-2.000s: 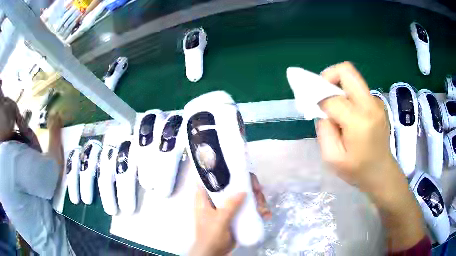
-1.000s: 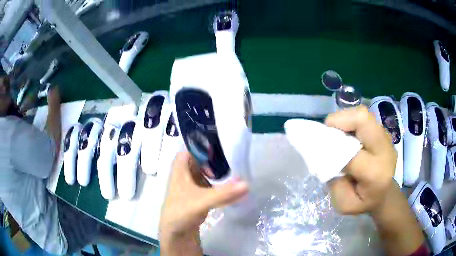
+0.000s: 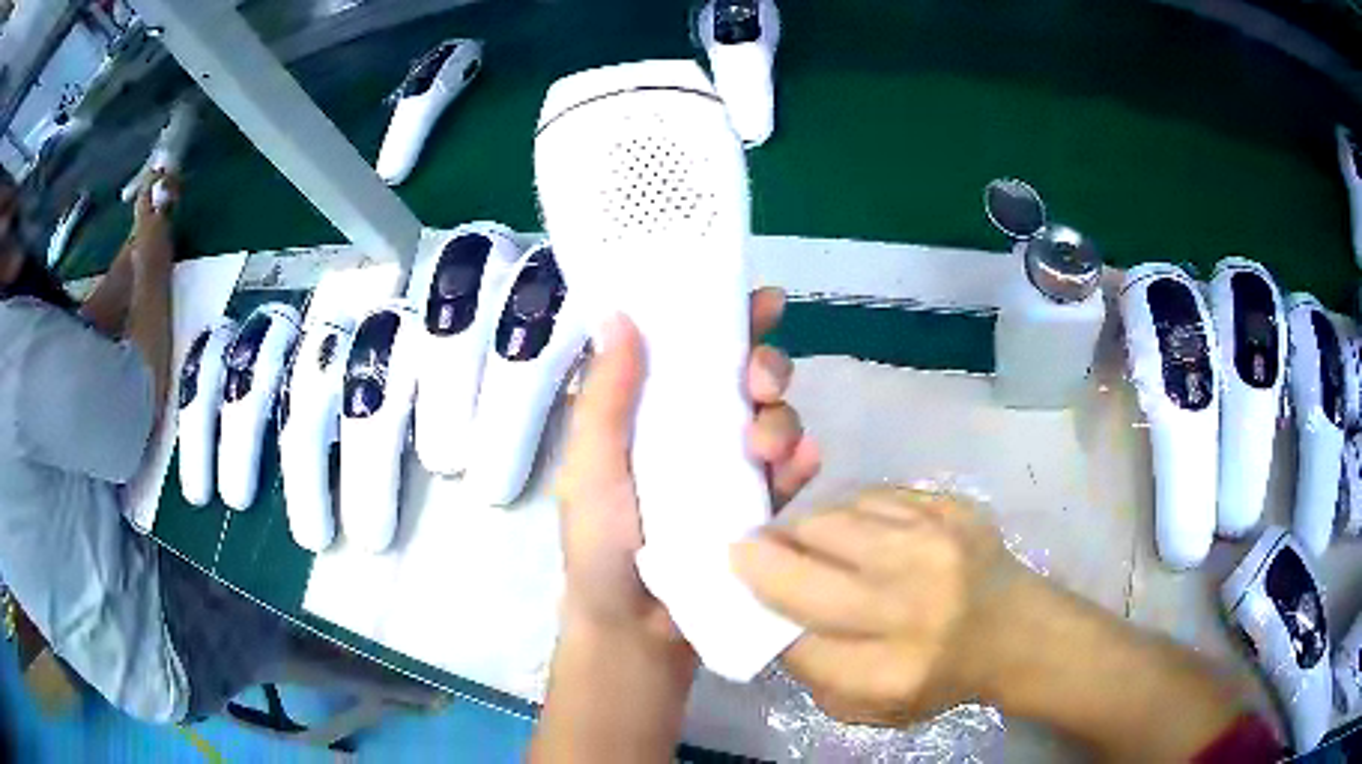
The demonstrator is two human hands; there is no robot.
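Observation:
A white handset (image 3: 680,299) stands upright in front of me, its back with the dotted vent grille facing me and its wide head at the top. My left hand (image 3: 613,478) is wrapped around its middle, thumb on the left side and fingertips showing on the right. My right hand (image 3: 881,605) is at the lower end of the grip, pinching a white folded wiping cloth (image 3: 725,620) that lies against the handset. The cloth partly hides the grip's end.
Handsets (image 3: 374,426) stand in a row at left; more (image 3: 1180,433) lie at right. A white solvent bottle (image 3: 1046,336) with open lid stands at the bench edge. Clear film scraps (image 3: 896,731) lie below my right hand. The green conveyor (image 3: 926,135) carries handsets. A person (image 3: 90,463) is at left.
The handset has turned from its black-panel face to its vented back. My right hand has moved left and down, bringing the cloth onto the grip. The bottle is now uncovered.

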